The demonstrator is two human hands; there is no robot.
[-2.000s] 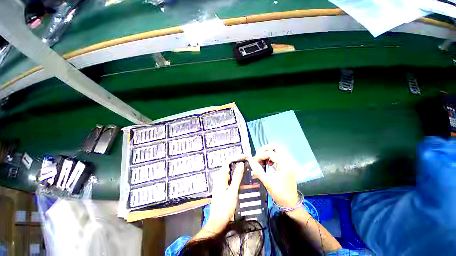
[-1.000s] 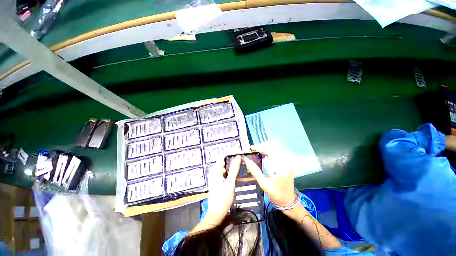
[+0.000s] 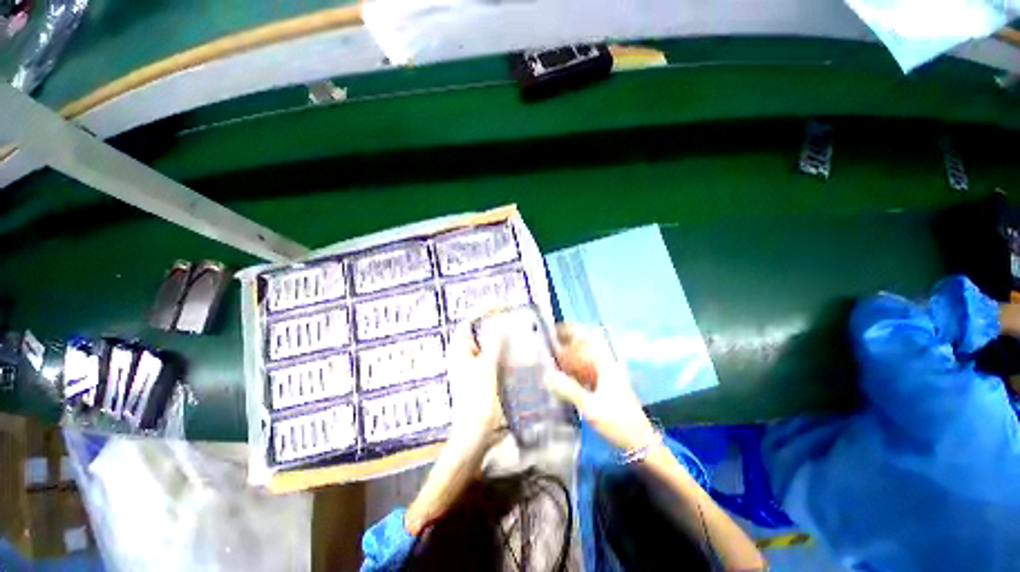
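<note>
A palm-sized slotted panel, blurred and greyish, is held upright-lengthwise close to my body. My left hand grips its left side and my right hand is at its right side, fingers bent. The tray lies just left of my hands, its visible pockets filled with dark panels that have pale bars. My left hand covers its lower right part. The light-blue adhesive sheet lies right of the tray, partly behind my right hand.
Two brown-black covers and dark parts with pale strips lie left. A plastic bag hangs lower left. A black block lies by the rail. Two small slotted pieces lie upper right. A person's blue sleeve is at right.
The panel has been raised and turned in my hands; its bright bars no longer show clearly. My thumbs have moved off its upper end. The view has shifted slightly.
</note>
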